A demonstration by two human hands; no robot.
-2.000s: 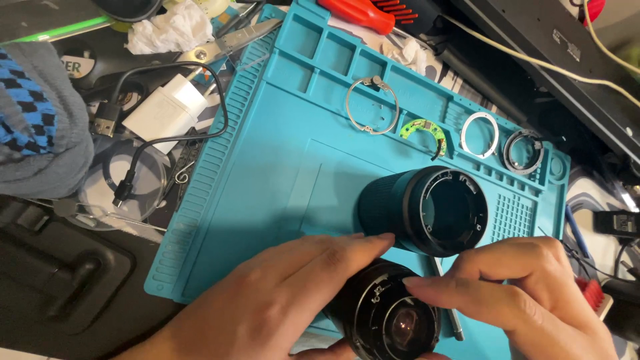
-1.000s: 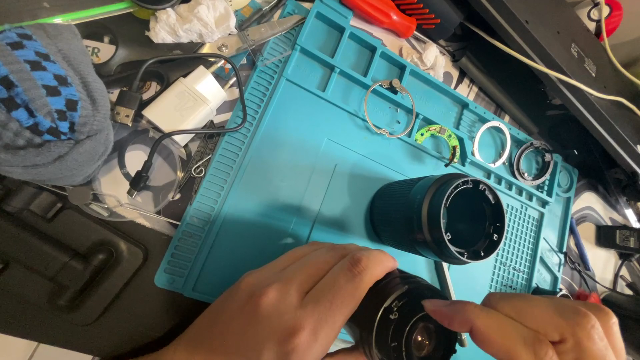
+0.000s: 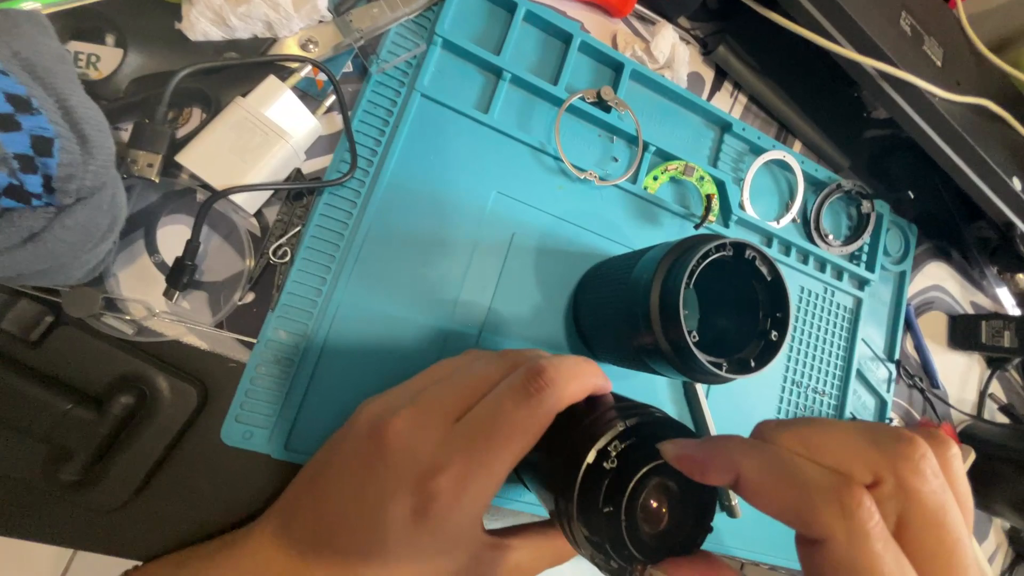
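My left hand (image 3: 448,456) is wrapped around the side of a black lens barrel (image 3: 616,480) with a small glass element at its centre. My right hand (image 3: 848,488) grips the rim of the same barrel between thumb and fingers. Just beyond stands a hollow black lens housing (image 3: 632,312), its open end tilted up. Partly under the hands and housing lies a slim metal tool (image 3: 700,408). Along the far side of the teal silicone repair mat (image 3: 384,232) are a thin metal ring (image 3: 560,148), a curved green circuit board (image 3: 684,170), a silver ring (image 3: 748,188) and a black ring (image 3: 820,220).
To the left are a white charger plug (image 3: 248,144), a black USB cable (image 3: 272,186), a clear round lid (image 3: 136,272) and grey-blue cloth (image 3: 72,208). Crumpled tissue (image 3: 248,18) and scissors (image 3: 320,40) lie beyond. A pale cable (image 3: 872,64) crosses the far right.
Both hands stay on the lens barrel throughout, with small shifts of the fingers. The housing and the rings keep their places on the mat; the view has shifted slightly.
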